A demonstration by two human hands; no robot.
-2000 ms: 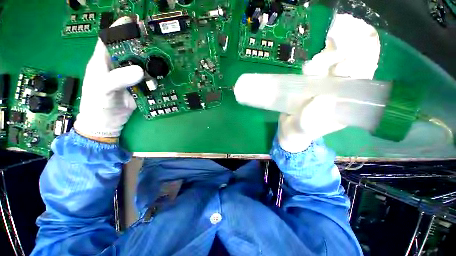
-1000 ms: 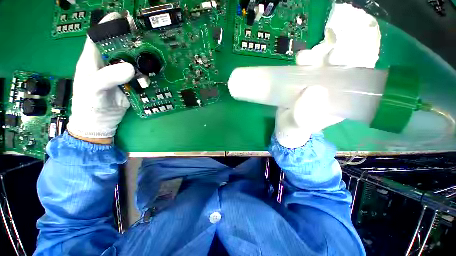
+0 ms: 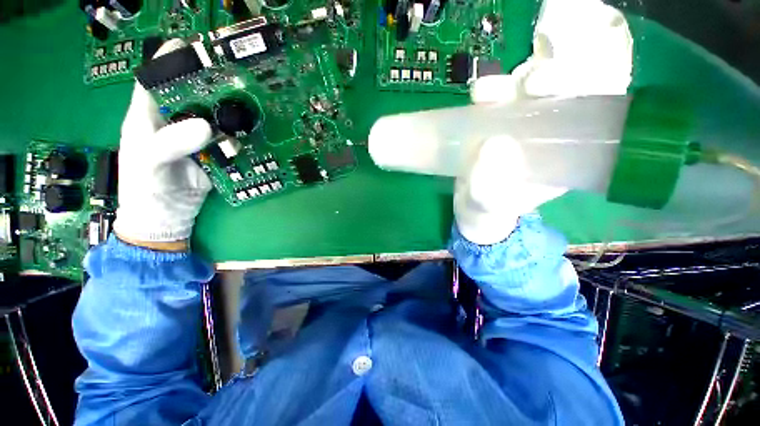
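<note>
My left hand (image 3: 162, 166), in a white knit glove, holds a green circuit board (image 3: 283, 137) by its left side, thumb by the round black parts (image 3: 236, 116). The board is tilted, with a long black block (image 3: 173, 66) and a labelled silver connector (image 3: 247, 44) on its far edge. My right hand (image 3: 492, 183), also gloved, grips a thick translucent dispensing syringe (image 3: 550, 141) lying nearly level. Its white front end points left toward the board's right edge; the fine tip is too small to make out. A green cap (image 3: 654, 148) closes the wide end, with a thin hose (image 3: 725, 158).
More circuit boards lie on the green mat (image 3: 333, 225) at the far side (image 3: 437, 50) and at left (image 3: 58, 204). A crumpled white cloth (image 3: 587, 50) lies beyond the syringe on clear plastic film. Chrome racks (image 3: 600, 333) stand below the bench edge.
The held board has shifted slightly left and turned a little counter-clockwise. The syringe has moved left and slightly away from me, still in my right hand. Both hands keep their holds.
</note>
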